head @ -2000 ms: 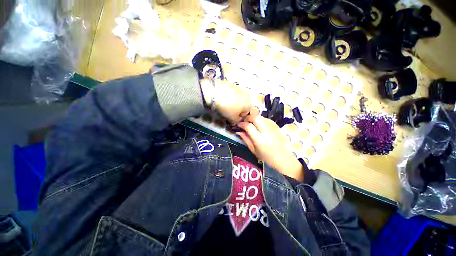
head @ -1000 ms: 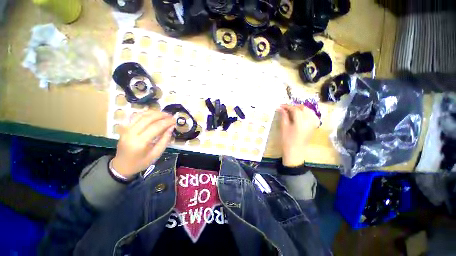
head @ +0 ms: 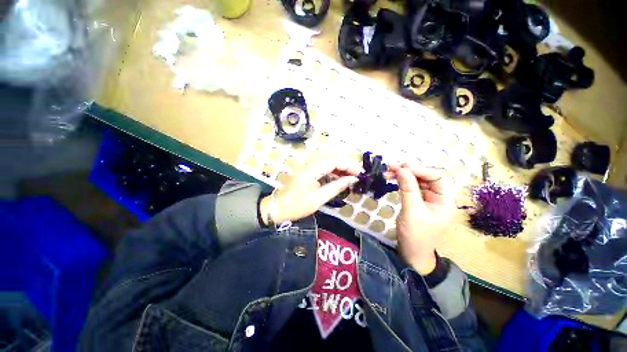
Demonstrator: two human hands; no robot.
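Observation:
Small black inserts [head: 373,173] lie in a loose pile on the white perforated tray [head: 377,224]. My left hand [head: 307,196] is low over the tray, its fingertips at the pile's left side. My right hand [head: 421,210] is at the pile's right side, thumb and finger close together. The inserts overlap the fingertips in view, so I cannot tell whether either hand grips one. A black housing [head: 337,200] is mostly hidden under my left hand. Another black housing [head: 290,115] with a pale ring lies up and left on the tray. Purple fasteners [head: 499,210] are heaped at the right.
Many black housings [head: 463,98] are heaped at the back right. A clear bag [head: 584,258] with black parts is at the right. A white crumpled clump [head: 196,51] is at the back left, near a cut-off yellow object [head: 235,7]. Blue bins [head: 113,165] sit below the green edge [head: 165,142].
My right hand has moved from the purple heap to the black inserts. My left hand has moved from above the nearer housing to the inserts' left side. The camera view has turned.

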